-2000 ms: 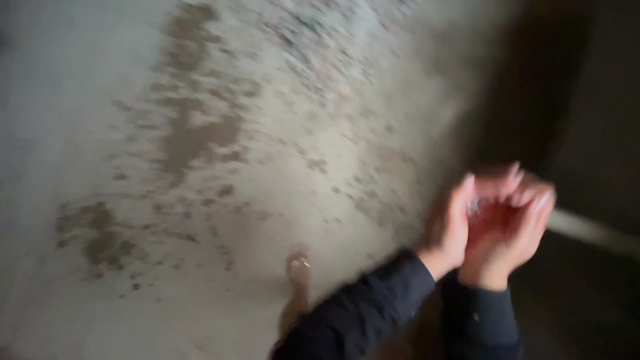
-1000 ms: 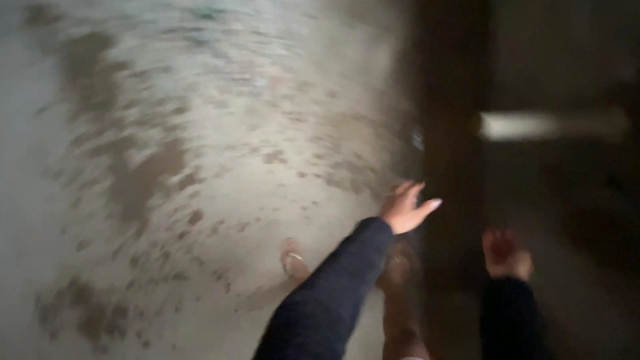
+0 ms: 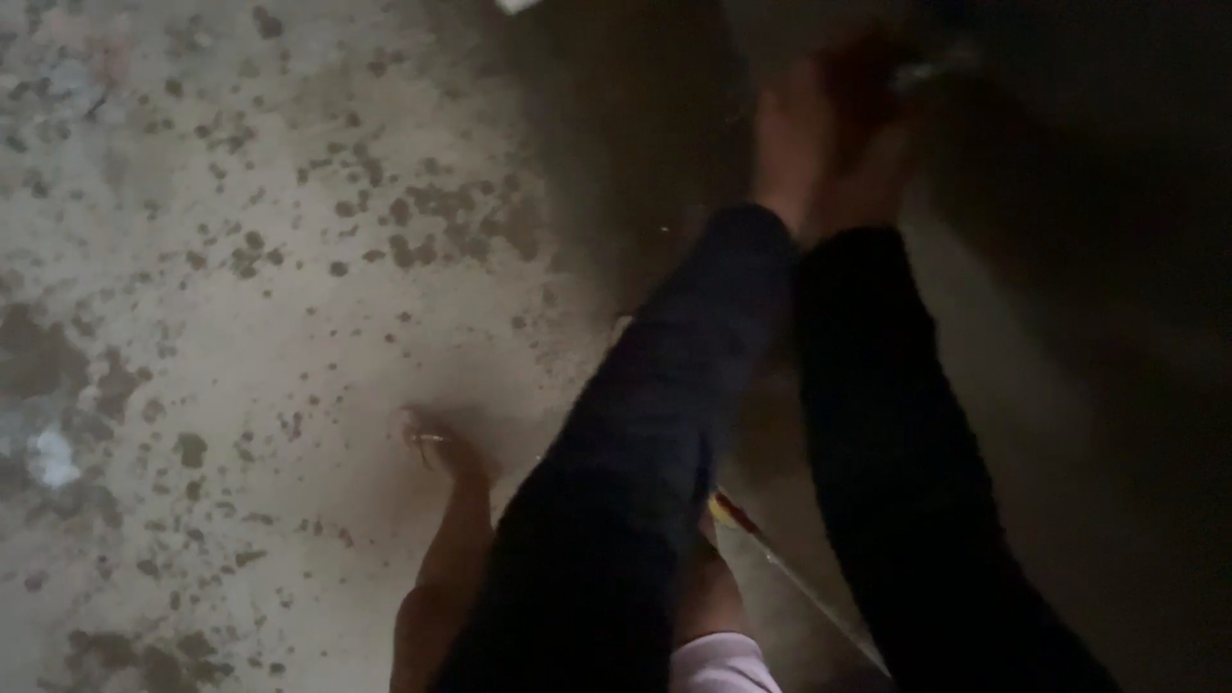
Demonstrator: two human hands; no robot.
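Both arms, in dark sleeves, reach toward the upper right into deep shade. My left hand (image 3: 791, 144) is blurred and close beside my right hand (image 3: 871, 173), with the wrists nearly together. Between and above the fingers is a dark reddish area; whether it is a held thing or shaded skin I cannot tell. A faint pale glint shows just right of the fingertips. The fingers of both hands are too dark to make out.
A pale floor (image 3: 289, 337) with dark wet-looking spots spreads at the left. My sandalled foot (image 3: 433, 443) stands on it. A thin pale stick or cord (image 3: 818, 606) runs below my arms, near a yellow thing (image 3: 729, 512). A white object (image 3: 517, 4) is at the top edge.
Two seconds ago my hands were cupped together; one second ago they were apart. Now they are close together again, farther forward in the shade. The view has shifted.
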